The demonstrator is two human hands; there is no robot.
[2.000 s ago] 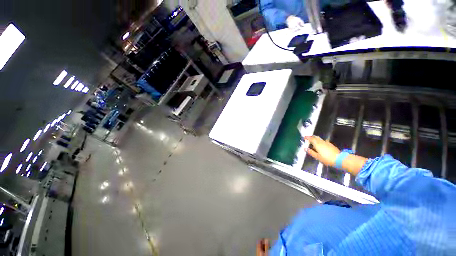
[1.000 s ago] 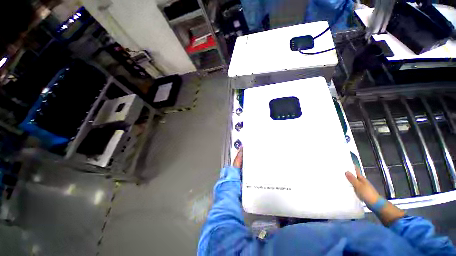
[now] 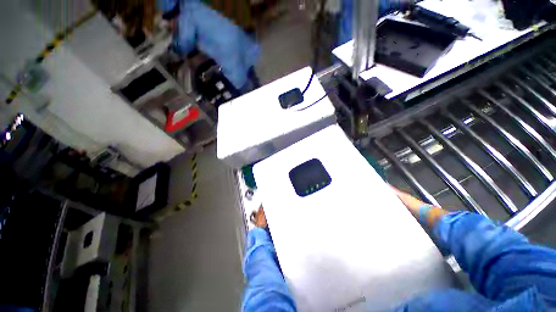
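A large flat white unit (image 3: 347, 237) lies right in front of me, its near end cut off by my smock and the lower edge. Its black display panel (image 3: 310, 177) shows small green lights. My left hand (image 3: 260, 217) is at the unit's left side, fingers partly hidden by it. My right hand (image 3: 407, 200) is at its right side, fingertips hidden behind the edge. Both hands hold the unit between them. A second white unit (image 3: 256, 125) with a black panel and a dark cable lies just beyond the first.
Metal rollers (image 3: 463, 146) run off to the right. A white bench (image 3: 396, 85) with a black tray (image 3: 411, 46) is behind them. A metal post (image 3: 364, 36) stands near the second unit. A person in a blue smock (image 3: 216, 36) is at the back. A shelf holds a red tray (image 3: 181, 118).
My view has turned and tilted. Both hands remain at the unit's sides, and the near unit now reaches past the lower edge. The person at the back shows more fully.
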